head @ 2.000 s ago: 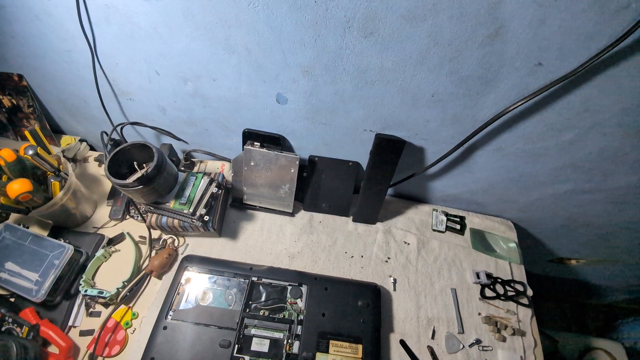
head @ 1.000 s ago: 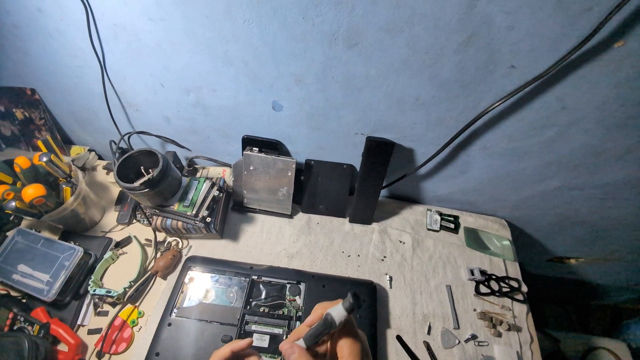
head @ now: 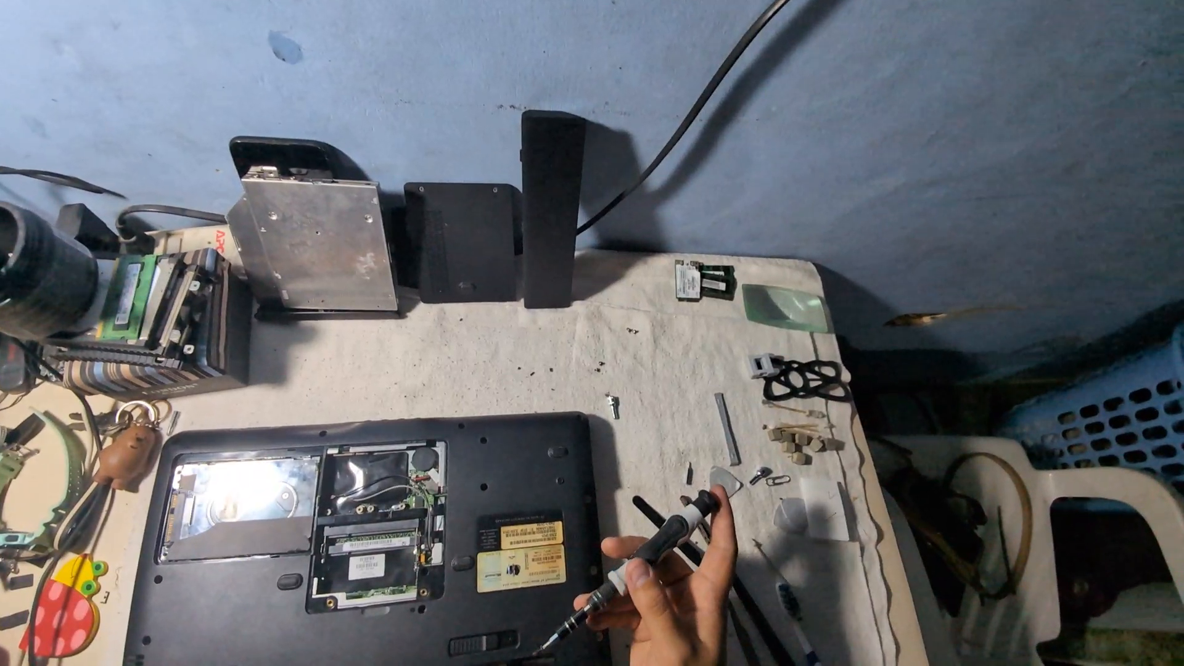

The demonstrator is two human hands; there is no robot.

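Note:
My right hand (head: 680, 592) grips a precision screwdriver (head: 638, 564) with a black and light grey handle. Its tip points down and left, over the near right part of an upturned black laptop base (head: 370, 481); whether it touches cannot be told. Open bays in the base show a hard drive (head: 239, 504), cables and a memory module (head: 372, 539). Labels (head: 520, 550) are stuck beside the bays. My left hand is out of the frame.
Against the wall lean a metal optical drive (head: 319, 245) and black covers (head: 462, 240). Small screws (head: 612, 405), a grey strip (head: 727, 428), a guitar pick (head: 726, 479) and black tweezers (head: 712, 573) lie right of the laptop. A box (head: 157, 361) with parts stands at left.
One second ago both hands were over the laptop's open bay. Now my right hand, with the screwdriver, is at the laptop's near right side, and the left has left the view. The view has shifted right.

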